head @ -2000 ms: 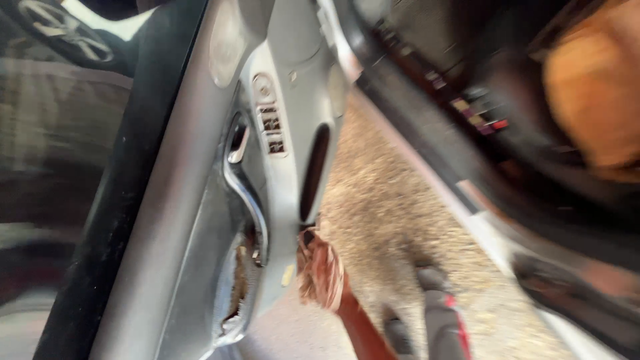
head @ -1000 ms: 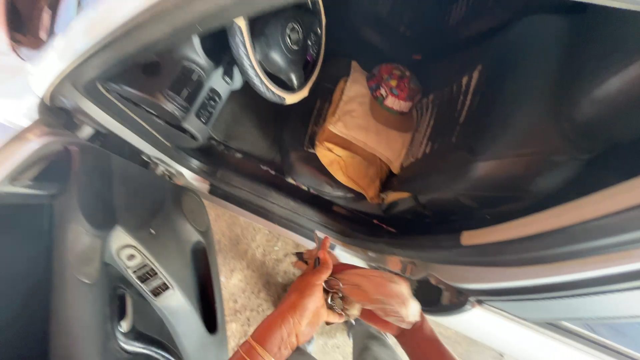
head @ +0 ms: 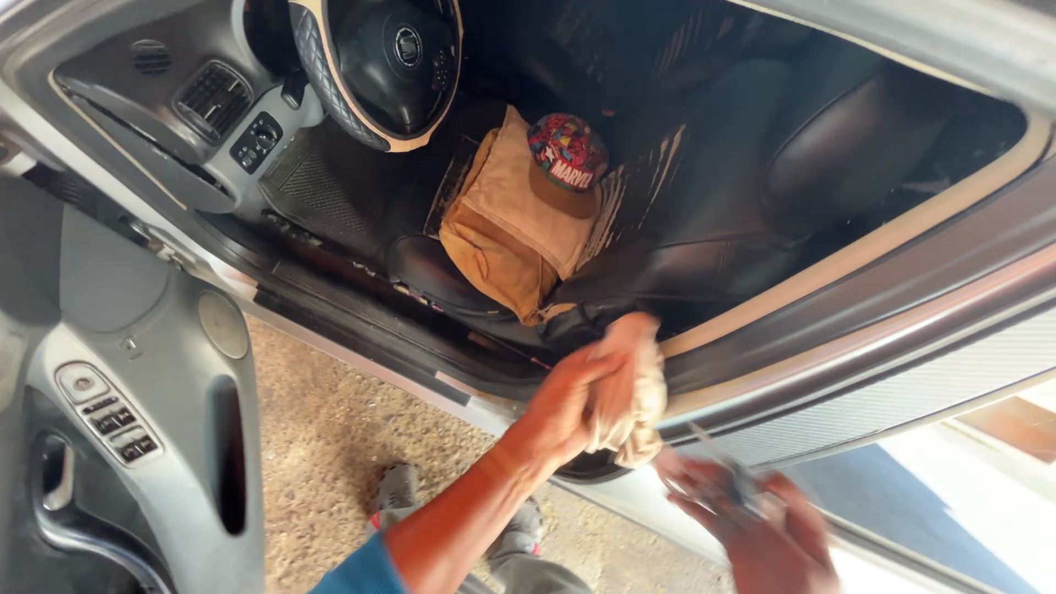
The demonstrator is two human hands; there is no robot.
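Observation:
My left hand (head: 569, 404) grips a crumpled beige cloth (head: 639, 404) at the lower rear of the car's door opening. Blurred by motion, my right hand (head: 767, 528) is just right of and below it, holding a small metallic object (head: 738, 487) that looks like a bunch of keys. Beyond my hands, the dark car seat (head: 701, 214) bears a folded tan fabric bag or cloth (head: 503, 223), with a patterned cap (head: 569, 161) lying on top.
A steering wheel (head: 388, 74) with a quilted cover is at the top left. The open door panel (head: 173, 412) with window switches (head: 107, 412) stands at left. The door sill (head: 371, 346) runs diagonally above rough ground (head: 330, 445), where my shoes (head: 400, 487) show.
My hands, close together a second ago, are now apart, the right one out to the right with the metallic object. The view has swung widely from the door panel to the car's interior.

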